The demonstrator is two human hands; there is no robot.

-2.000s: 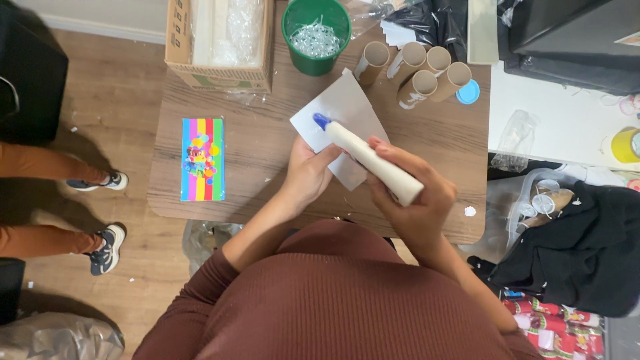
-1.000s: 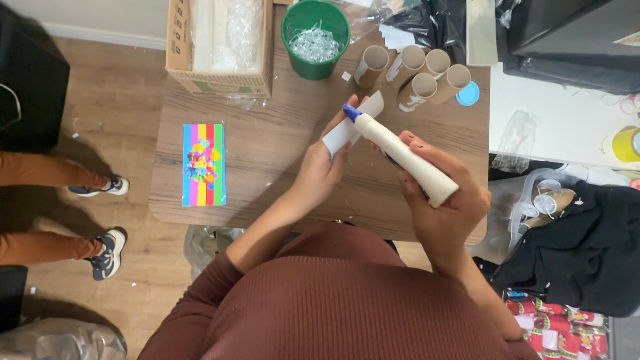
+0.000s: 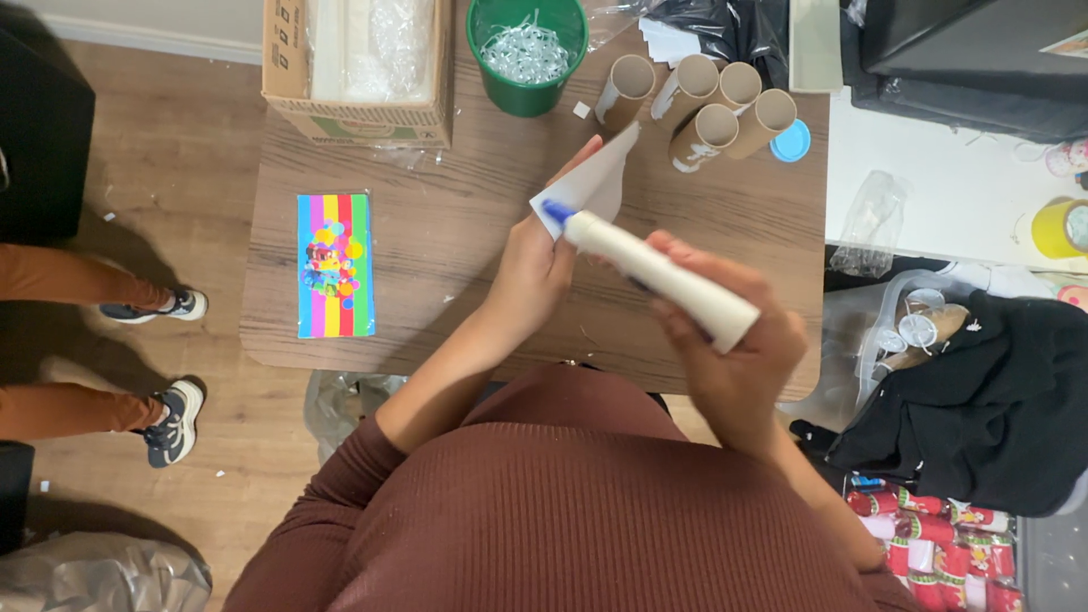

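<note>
My left hand holds a piece of white paper, bent and tilted above the wooden table. In my right hand is a white glue bottle with a blue tip, which points at the paper's near left corner; whether it touches cannot be told. A printed card with rainbow stripes lies at the left of the table. Several cardboard tubes stand beyond the paper, some with white patches on their sides. A blue round lid lies beside them.
A cardboard box with plastic wrap and a green bucket of shredded paper stand at the table's far side. Right of the table are a clear plastic bin and black cloth. Another person's legs show at the left.
The paper, lying broad and open two seconds ago, was narrow and edge-on one second ago and now shows more of its face. The bottle's tip has moved to its near left corner.
</note>
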